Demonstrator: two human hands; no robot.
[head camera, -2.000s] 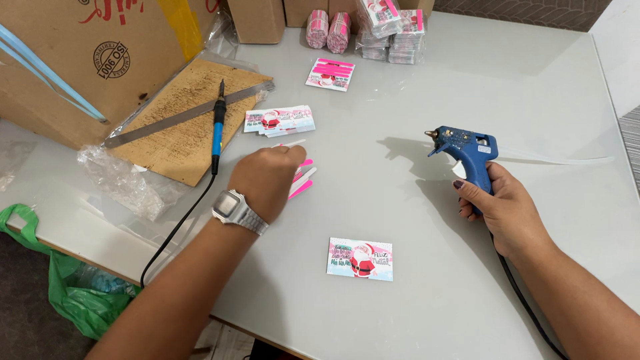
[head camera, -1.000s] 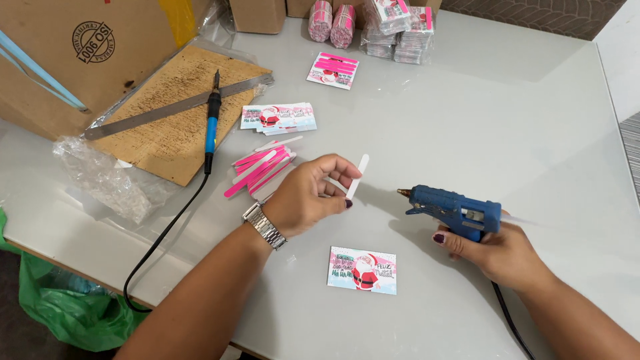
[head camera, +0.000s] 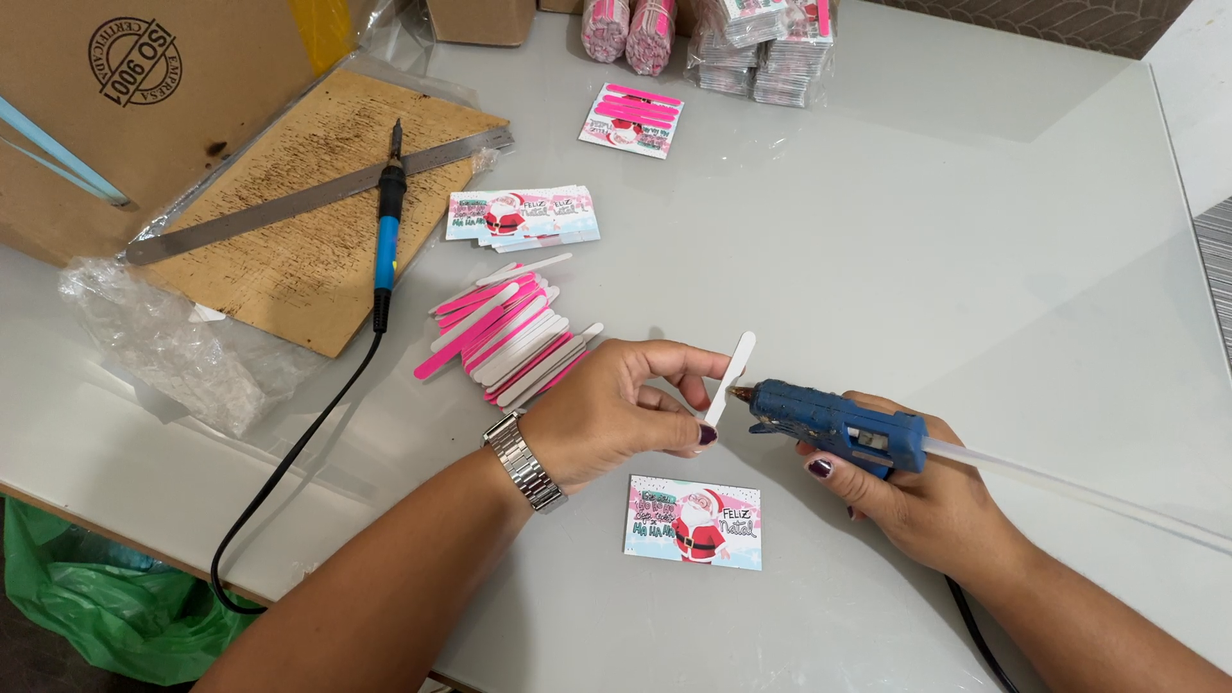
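Between thumb and fingers, my left hand (head camera: 635, 409) holds a small white nail file (head camera: 731, 378) upright, its pale face toward the right. My right hand (head camera: 910, 486) grips a blue hot glue gun (head camera: 837, 423), whose nozzle is at the file's face; whether they touch I cannot tell. A clear glue stick (head camera: 1068, 491) sticks out of the gun's back. Below my hands a printed Santa card (head camera: 693, 523) lies flat. Left of my left hand is a pile of pink and white nail files (head camera: 510, 337). Behind that pile lies a stack of Santa cards (head camera: 525, 217).
A soldering iron (head camera: 388, 226) and a steel ruler (head camera: 279, 209) rest on a scorched board (head camera: 318, 173) beside a cardboard box (head camera: 164, 106). A card with pink files (head camera: 632, 120), file bundles (head camera: 651, 37) and bagged cards (head camera: 794, 58) are at the back. A green bag (head camera: 106, 597) hangs lower left.
My left hand has gone from the file pile to in front of the glue gun, now with a file. The gun has turned and its nozzle has come up to the file.
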